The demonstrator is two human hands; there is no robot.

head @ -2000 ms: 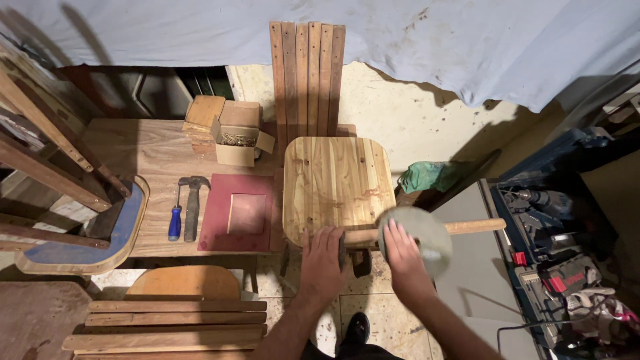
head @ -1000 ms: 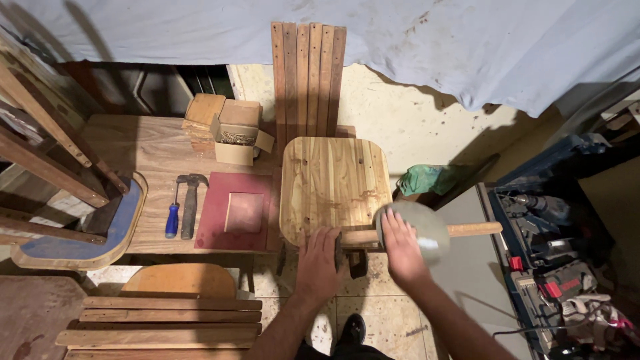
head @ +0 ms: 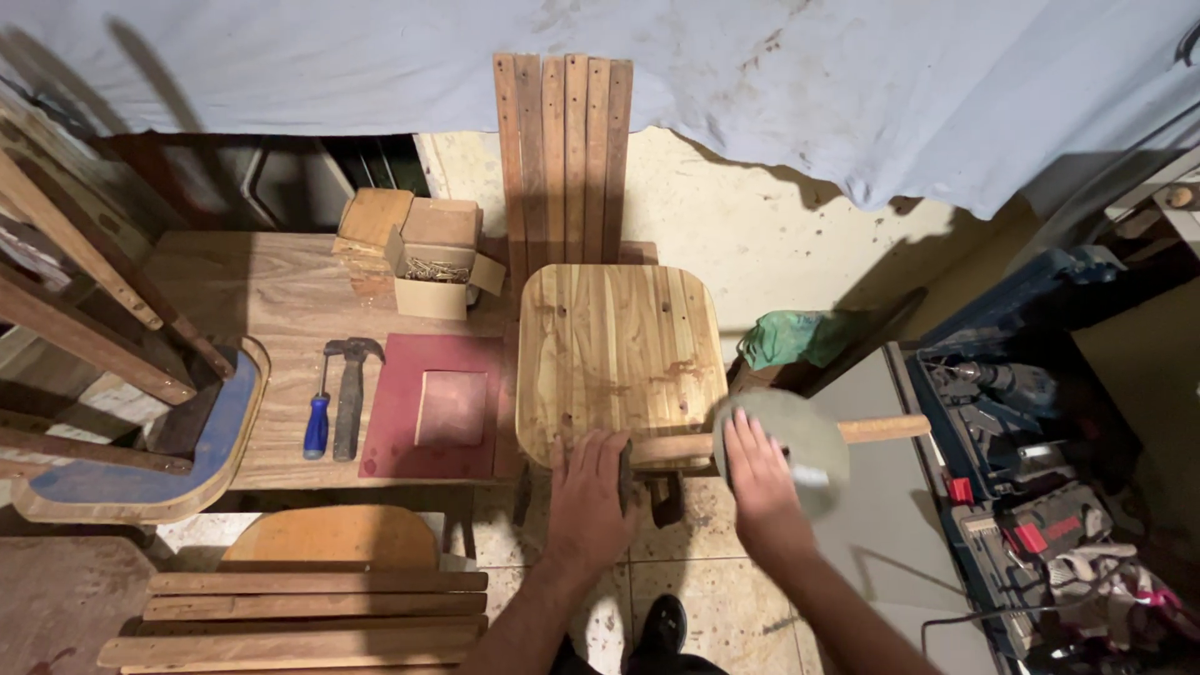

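Observation:
My left hand (head: 591,497) is at the near edge of a square wooden seat (head: 619,356) with rounded corners, fingers curled at the left end of a wooden slat (head: 675,448). A dark, thin edge shows beside its palm; what that is cannot be told. The slat lies across the near right corner of the seat and sticks out to the right. My right hand (head: 764,487) presses a round grey disc, probably an abrasive sheet (head: 811,450), over the slat's middle. The fingers lie together on the disc, and the slat's far end shows beyond it.
Left on the wood-grain bench (head: 281,281) are a claw hammer (head: 350,403), a blue-handled screwdriver (head: 317,427), a red sheet (head: 394,422) and an open box of screws (head: 436,291). Several slats (head: 562,159) stand behind the seat; others (head: 319,600) lie at lower left. A toolbox (head: 975,469) stands right.

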